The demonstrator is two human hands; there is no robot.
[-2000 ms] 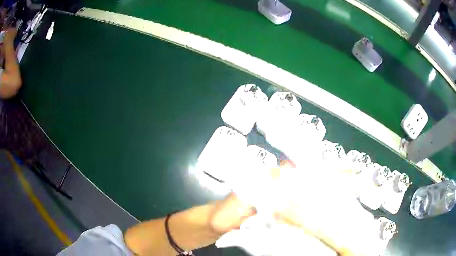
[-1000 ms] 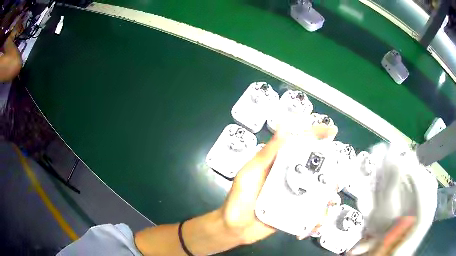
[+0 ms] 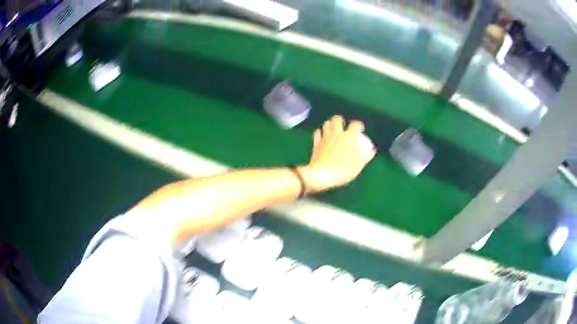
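Note:
My left hand [image 3: 340, 155] is stretched out over the green belt, palm down with fingers curled. A white socket adapter [image 3: 367, 145] shows at its thumb side, mostly hidden by the hand. My right hand is out of the picture. More adapters stand in close rows on the near bench, such as one adapter [image 3: 253, 256], blurred by glare; my forearm and sleeve cover part of them.
Loose adapters lie on the belt on both sides of my hand, one left [image 3: 288, 104] and one right [image 3: 412, 152]. A pale guide rail [image 3: 354, 229] divides bench and belt. A grey post [image 3: 506, 190] slants at right. A clear bottle [image 3: 484, 302] lies at lower right.
The view has shifted toward the belt. My left hand has left the adapter it held over the bench and reached out over the belt. My right hand and the cloth have gone out of view.

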